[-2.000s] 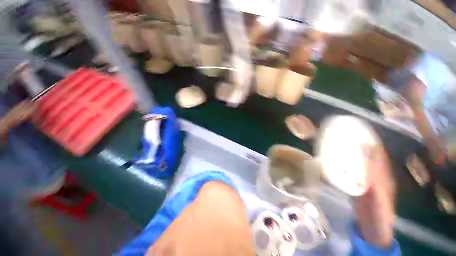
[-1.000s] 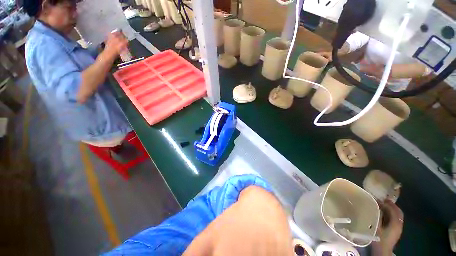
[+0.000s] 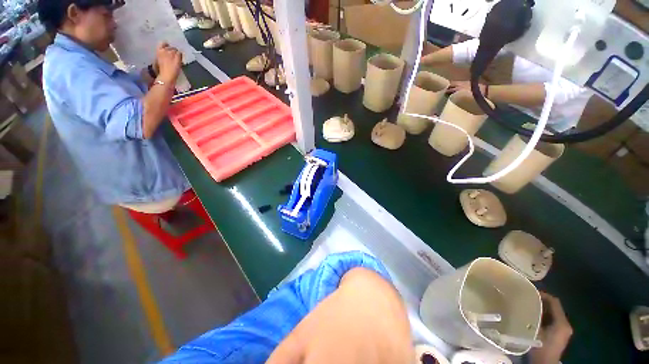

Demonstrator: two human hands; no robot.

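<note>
The housing body, a deep cream tub, stands tilted at the lower right, its open end showing pale inner pieces. My right hand is curled against the tub's right side, its fingers partly hidden behind the tub. My left hand comes in from the bottom centre in a blue sleeve cover. Its wrist and back show, but its fingers are out of sight. Two grille covers lie below the tub, mostly cut off by the bottom edge.
A blue tape dispenser and coral-red compartment tray are on the green bench. Pronged covers and tall housing sleeves line the belt. A white cable hangs overhead. A coworker is at left; another person's arms show opposite.
The pronged covers and tall sleeves have shifted left along the belt. The nearest cover is now farther from my right hand. The coworker at left has moved their hands. My left arm has barely moved.
</note>
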